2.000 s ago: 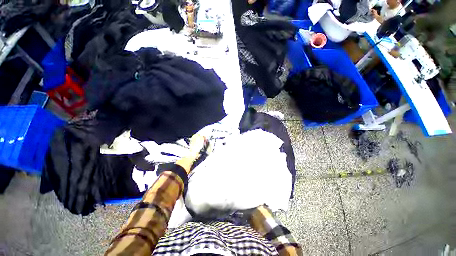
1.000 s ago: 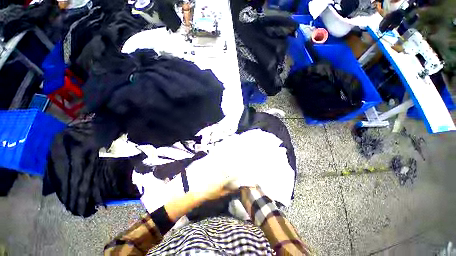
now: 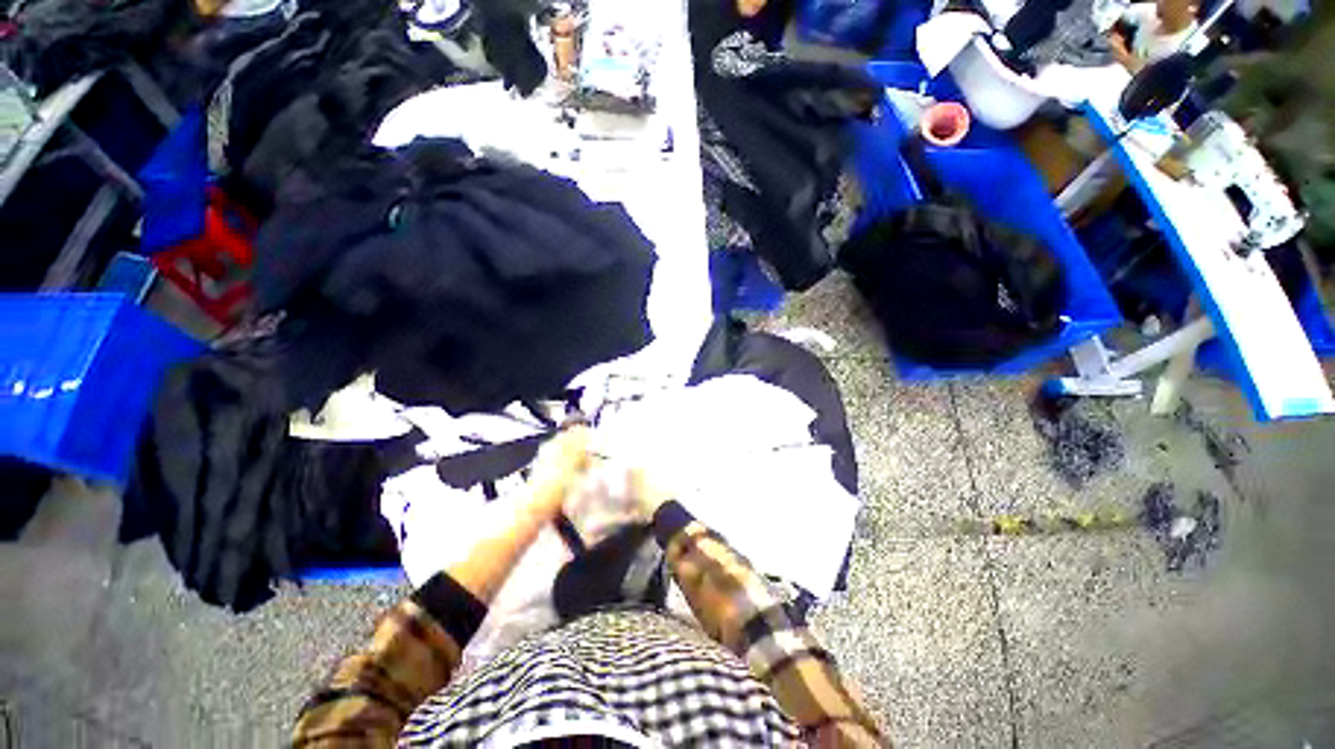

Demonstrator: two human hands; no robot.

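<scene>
White cloth panels with black patches [image 3: 747,461] lie over my lap and against the front end of the white machine table [image 3: 678,278]. My left hand [image 3: 564,465] and my right hand [image 3: 615,498] are close together on the cloth in front of me. Both are pale and blurred against the white, and their fingers cannot be made out, so I cannot tell whether they grip it. A black patch shows just below the hands. A black garment pile [image 3: 483,278] lies beyond them on the table.
The sewing machine [image 3: 615,59] stands at the table's far end. Blue crates stand at the left [image 3: 88,384] and right [image 3: 1076,264], with black cloth in the right one. A red stool [image 3: 212,264] is at the left. A person's hand [image 3: 1127,47] shows at the upper right.
My hands have moved from the near cloth edge forward and slightly left. The white cloth in front of me has shifted, and more black patch shows below my hands. The black pile has stayed put.
</scene>
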